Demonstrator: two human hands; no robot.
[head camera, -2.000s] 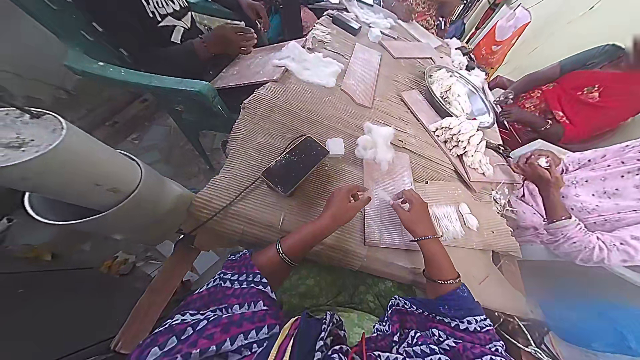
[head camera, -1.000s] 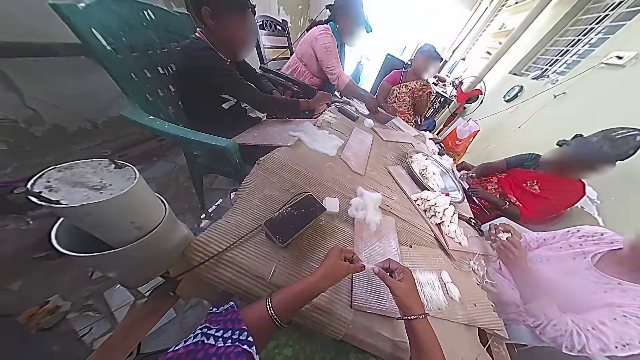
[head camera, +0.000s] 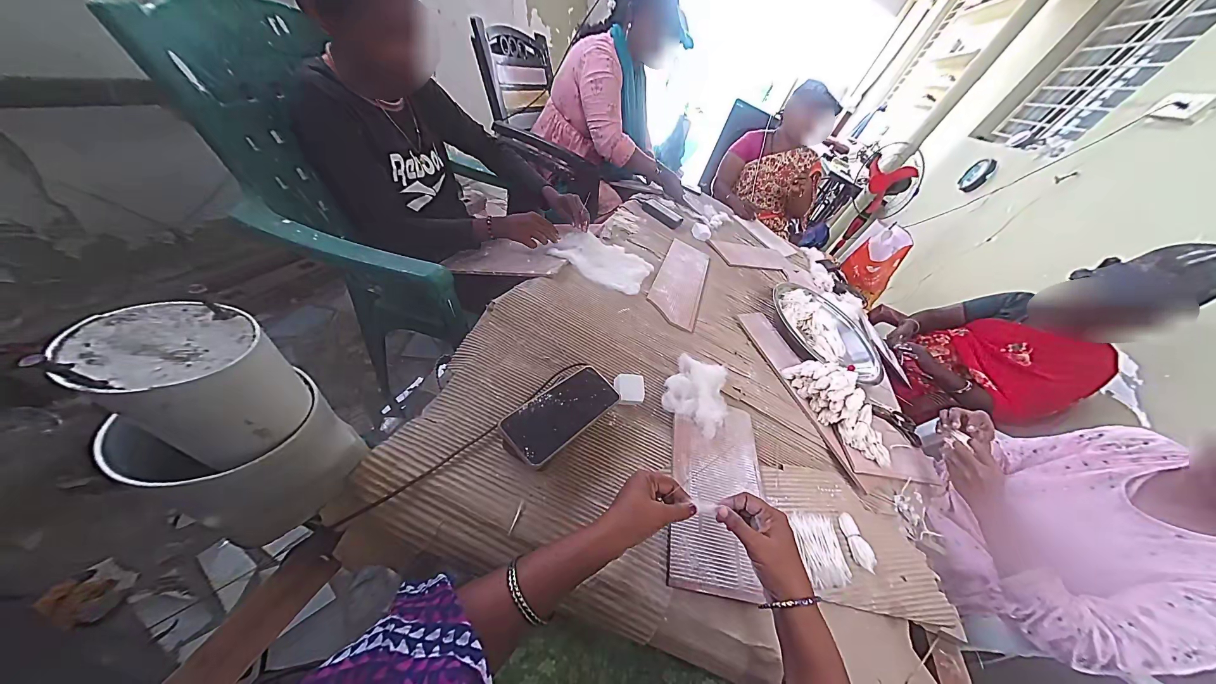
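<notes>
My left hand (head camera: 654, 505) and my right hand (head camera: 755, 532) pinch a thin wisp of white cotton (head camera: 705, 510) between them, above a ridged tile (head camera: 717, 551). A tuft of cotton wool (head camera: 698, 394) lies at the tile's far end. To the right of my right hand are a row of thin white cotton wicks (head camera: 819, 549) and a small tied bundle (head camera: 857, 543), on corrugated cardboard (head camera: 589, 332). Left of the tuft lie a small white box (head camera: 629, 388) and a phone (head camera: 559, 416) with a cable.
A steel plate (head camera: 860, 347) of cotton and a heap of wick bundles (head camera: 841, 404) lie at the right. Further tiles (head camera: 679, 283) and a cotton sheet (head camera: 603, 263) lie beyond. Several people sit around the table. Buckets (head camera: 228, 446) and a green plastic chair (head camera: 332, 247) stand at the left.
The view has tilted up, showing more of the people. My hands, spread above the tile two seconds ago, are now closer together with the wisp between their fingertips.
</notes>
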